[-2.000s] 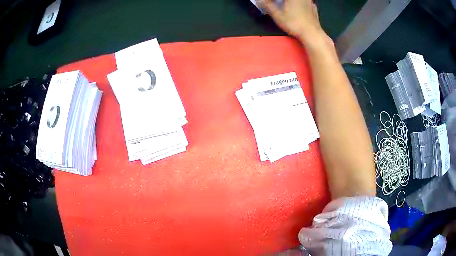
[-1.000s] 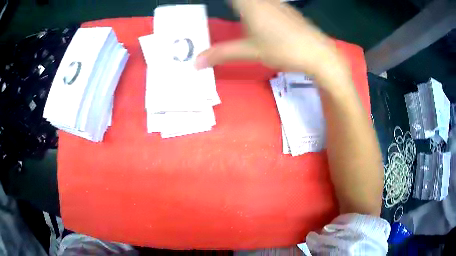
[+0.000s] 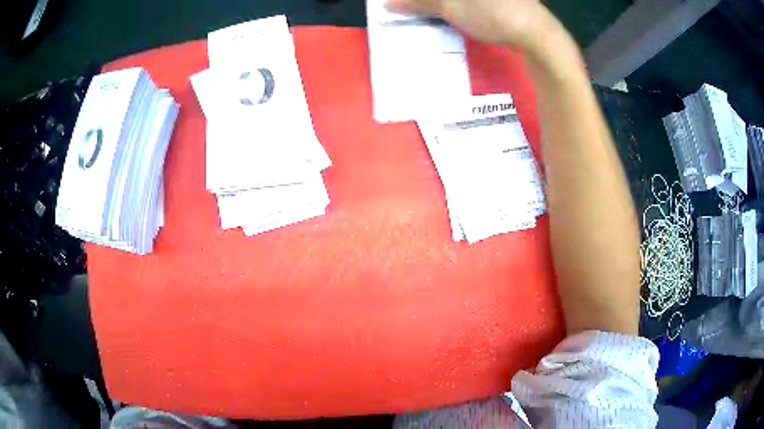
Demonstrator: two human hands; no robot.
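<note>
My right hand (image 3: 482, 17) is at the top edge, partly cut off and blurred. Its fingers are on the upper end of a white text leaflet (image 3: 419, 75), whose lower edge overlaps the text leaflet pile (image 3: 494, 172) on the right of the red mat (image 3: 335, 293). Centre-left is a fanned pile of ring-picture leaflets (image 3: 260, 126). A thicker, leaning pile of ring-picture leaflets (image 3: 100, 159) is at the mat's left edge. My left hand is not in view.
A heap of rubber bands (image 3: 668, 260) and bundled leaflets (image 3: 712, 142) lie right of the mat. Shiny black parts (image 3: 33, 193) are on the left. A grey post (image 3: 641, 38) stands at the far right. Pale clothing shows along the bottom.
My right hand first came from the far edge towards the centre-left pile, then moved back up and right. A white text leaflet now shows under its fingers. The view has shifted.
</note>
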